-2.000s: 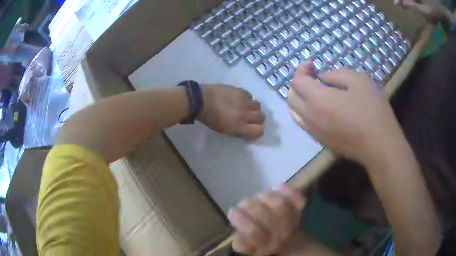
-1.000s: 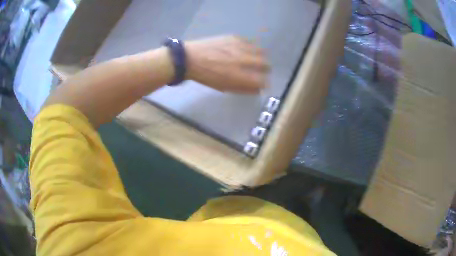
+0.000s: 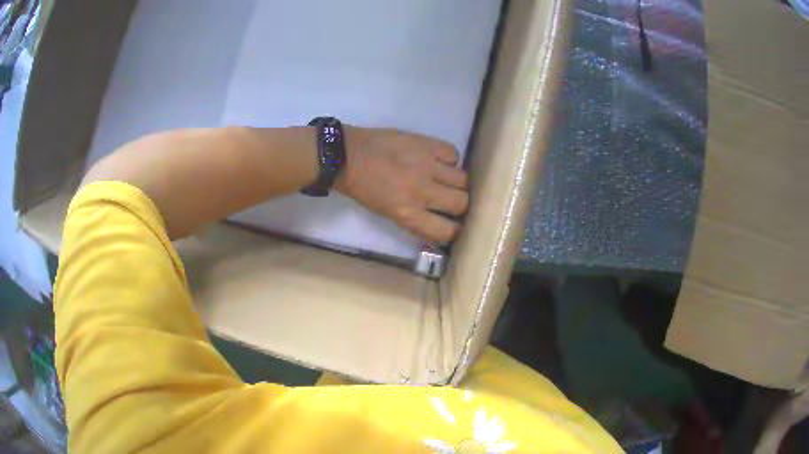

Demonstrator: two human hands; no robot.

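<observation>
My left hand [image 3: 406, 183], with a dark wristband, reaches palm down into the near right corner of a brown carton [image 3: 293, 306]. Its fingers are curled at the carton's right wall, and their undersides are hidden. One small shiny metal part [image 3: 430, 263] with a dark opening sits in the corner just below the fingertips, on the edge of a white sheet [image 3: 355, 62]. Whether the fingers hold a part or cover others cannot be seen. My right hand is not in view.
Bubble wrap [image 3: 612, 177] lies right of the carton, with a thin black cable [image 3: 644, 40]. A tan cardboard flap [image 3: 754, 195] hangs at the far right. A blurred piece of skin [image 3: 785, 424] shows at the lower right edge; whose it is cannot be told.
The view has turned from the carton with tight rows of parts to this one. My left hand has come down into the corner, over where several parts showed in a row.
</observation>
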